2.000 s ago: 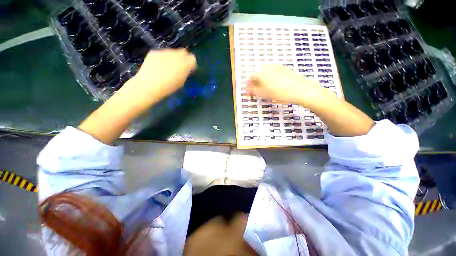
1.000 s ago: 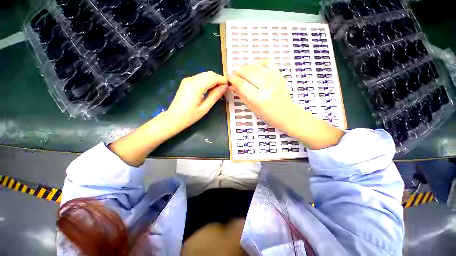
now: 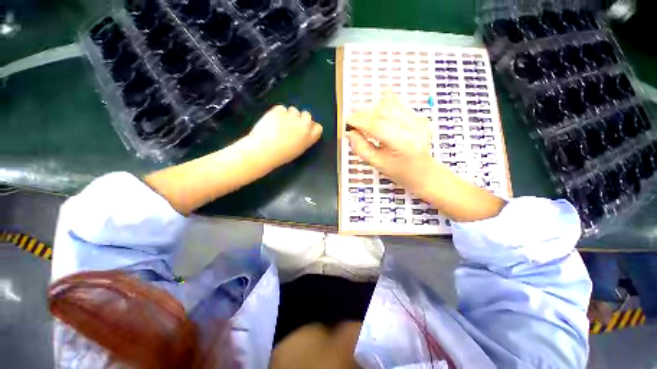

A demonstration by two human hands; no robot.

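Note:
The white sheet (image 3: 472, 155) with columns of small shapes lies on a thin tan board in the middle of the bench; dark shapes fill its right columns, pale ones its upper left. My right hand (image 3: 392, 140) is over the left part of the sheet, thumb and forefinger close together with a tiny dark piece (image 3: 350, 127) at the tips. My left hand (image 3: 287, 133) is just left of the sheet, fingers curled, apart from my right hand; whether it holds anything is hidden. A small blue speck (image 3: 431, 101) shows on the sheet above my right hand.
A clear blister tray (image 3: 173, 86) with black parts lies at the upper left. Another such tray (image 3: 569, 108) lies right of the sheet. The green bench (image 3: 245, 194) has its front edge just below the sheet. Yellow-and-black tape (image 3: 29, 245) is on the grey floor.
Since one second ago, my hands have parted; my left hand has curled and my right hand has moved slightly right. The blue speck now shows on the sheet. The view has shifted slightly.

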